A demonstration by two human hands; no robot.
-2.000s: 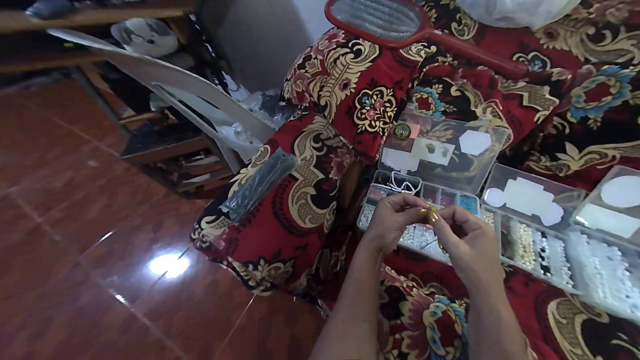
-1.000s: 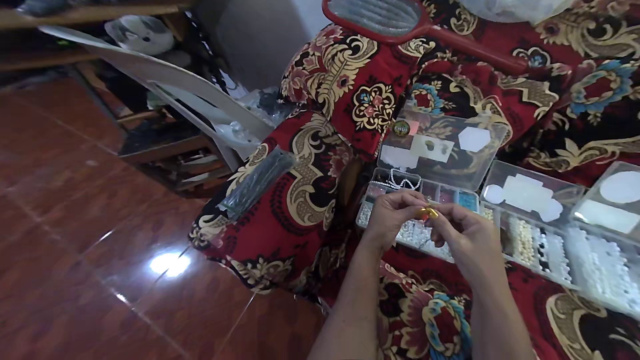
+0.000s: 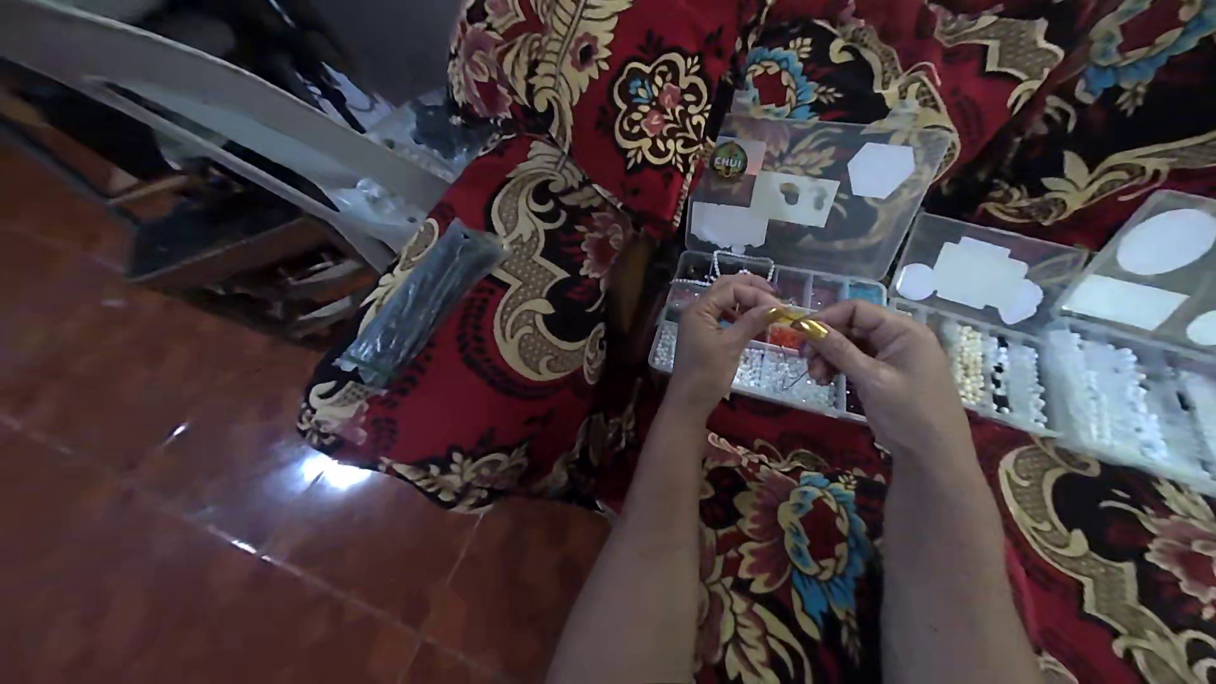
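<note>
My left hand point(image 3: 727, 328) and my right hand point(image 3: 869, 356) meet fingertip to fingertip over an open clear plastic bead box point(image 3: 741, 388). Both pinch something thin and small between thumbs and forefingers; a fine dark strand point(image 3: 796, 378) hangs below them. The thumbnails look gold. Clear beads fill the front compartments of the box, and orange-red beads point(image 3: 785, 336) show just under the fingers. A white beaded strand point(image 3: 731, 261) lies at the back left compartment. What exactly the fingertips hold is too small to tell.
More open bead boxes point(image 3: 1026, 423) with white and cream beads stand to the right on the red patterned sofa point(image 3: 817, 589). A plastic-wrapped bundle point(image 3: 423, 304) lies on the sofa's left part. A pale plastic chair point(image 3: 228, 142) stands at the upper left above the tiled floor point(image 3: 237, 589).
Both hands stay together over the bead box, with only small shifts of the fingers. The bead boxes and the wrapped bundle have not moved.
</note>
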